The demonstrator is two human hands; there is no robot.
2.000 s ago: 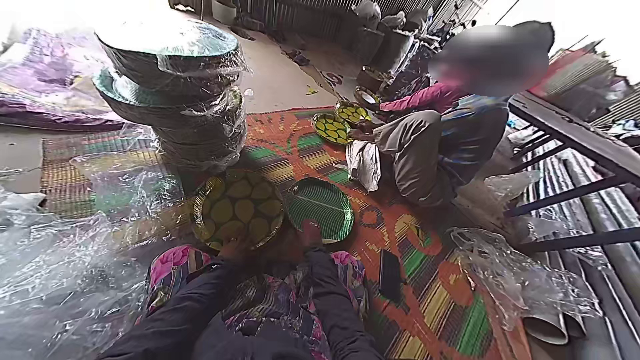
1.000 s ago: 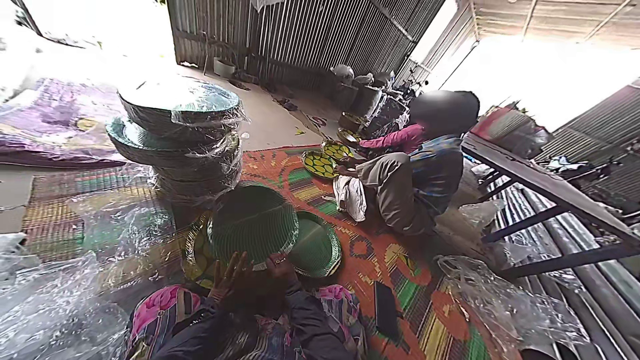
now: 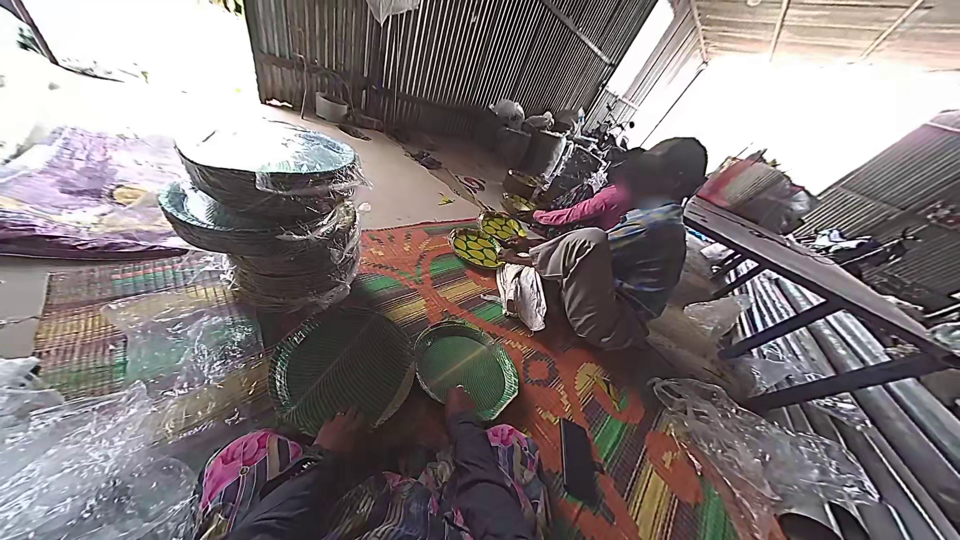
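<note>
A large round green tray with a leaf-like ribbed pattern (image 3: 341,364) lies in front of me on the left. My left hand (image 3: 343,429) touches its near rim; whether the fingers grip it cannot be told. To its right a smaller round green tray (image 3: 469,367) rests on the patterned mat. My right hand (image 3: 459,401) is at this tray's near edge, the fingers over its surface, their hold unclear. Just beyond the large tray stands a tall stack of round trays (image 3: 277,217) wrapped in clear plastic.
A seated person (image 3: 600,262) is at yellow-and-green patterned trays (image 3: 476,247), beside a white cloth (image 3: 523,296). A dark phone-like object (image 3: 577,461) lies on the mat. Clear plastic sheets (image 3: 757,442) are on both sides. A long bench (image 3: 817,277) stands over metal pipes at right.
The yellow-patterned tray shown before me two seconds ago is no longer seen there. The large green tray, raised in my hands one second ago, is now down at that spot. My hands have moved apart.
</note>
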